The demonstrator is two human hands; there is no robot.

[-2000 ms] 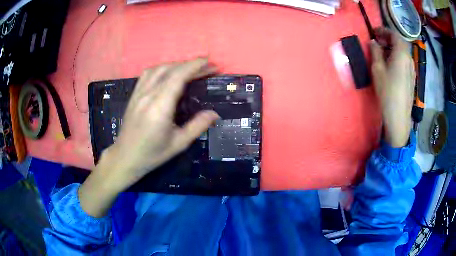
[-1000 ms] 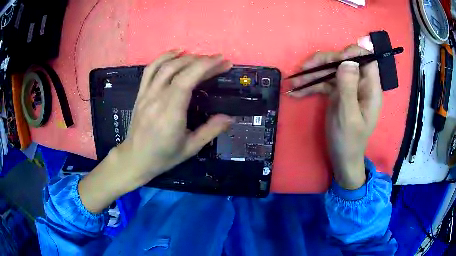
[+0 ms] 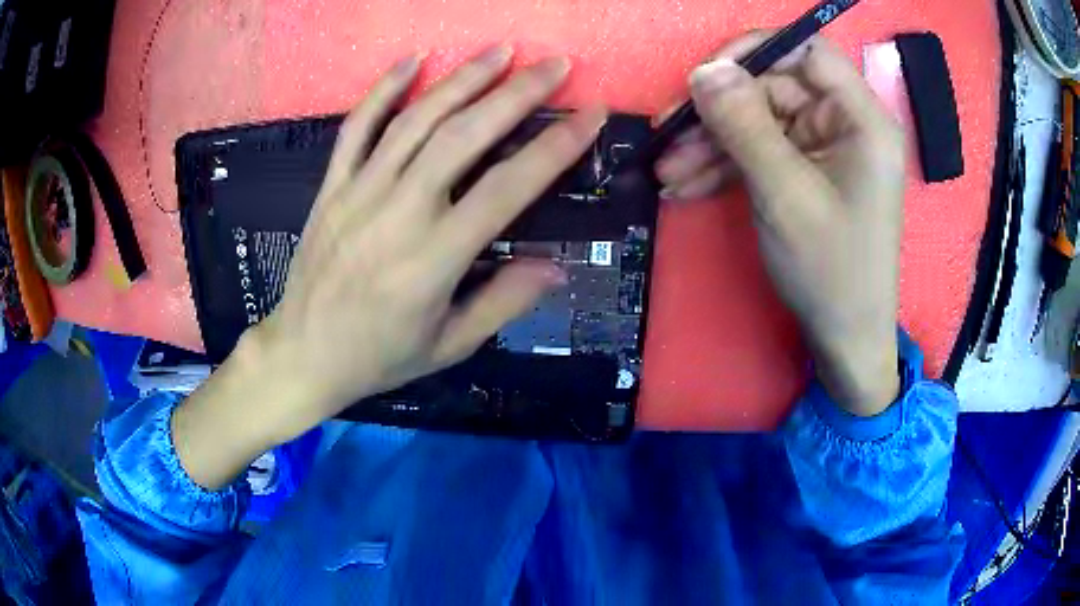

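The opened black tablet (image 3: 569,408) lies flat on the red mat with its inside up. A silver-grey main board shield (image 3: 545,310) shows at its right half, and white print at its left. My left hand (image 3: 409,243) lies spread over the tablet's middle, its fingers reaching the far edge. My right hand (image 3: 817,178) holds black tweezers (image 3: 776,47) between thumb and fingers, beyond the tablet's right edge. The tweezers point at the tablet's far right corner. Their tips are blurred there, so contact cannot be told.
A black foam pad (image 3: 932,109) with pink-white backing lies at the right. A tape roll (image 3: 57,213) and a black strip (image 3: 109,207) lie at the left. Another roll (image 3: 1052,30) is at the far right. A thin wire (image 3: 145,113) curves on the mat.
My right hand first took up the tweezers at the right, then brought them left to the tablet's far right corner. My left hand's fingers have spread further over the far edge.
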